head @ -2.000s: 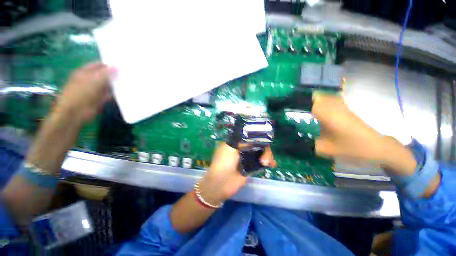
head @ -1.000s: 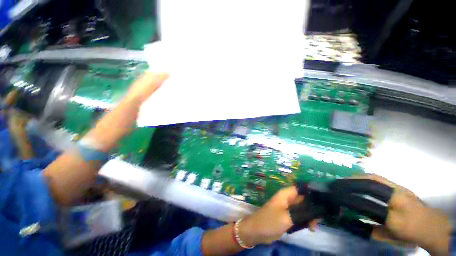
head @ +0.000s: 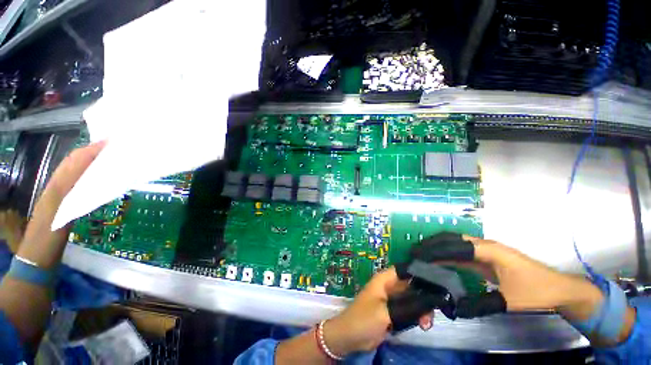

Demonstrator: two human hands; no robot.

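Observation:
The large green circuit board [head: 285,235] lies in front of me, with grey-topped blocks [head: 283,187] in a row at its left middle and two more [head: 451,165] at its upper right. My left hand [head: 367,310], with black finger cots and a beaded bracelet, and my right hand [head: 517,274], with black finger cots and a blue-grey wrist strap, meet over the board's near right edge. Both hold a grey-topped black block [head: 435,274] between their fingers; fingers partly hide it, and I cannot tell whether there is more than one.
Another person's hand [head: 68,178] holds white sheets [head: 178,100] over the board's left side. A metal rail [head: 214,292] runs along the near edge. A bin of pale pieces [head: 403,71] stands behind. A blue cord [head: 594,128] hangs at right. An open carton [head: 157,324] sits lower left.
My right hand has left the board's right part and come together with my left hand near the front edge. The other person's sheets have moved left, uncovering the row of blocks.

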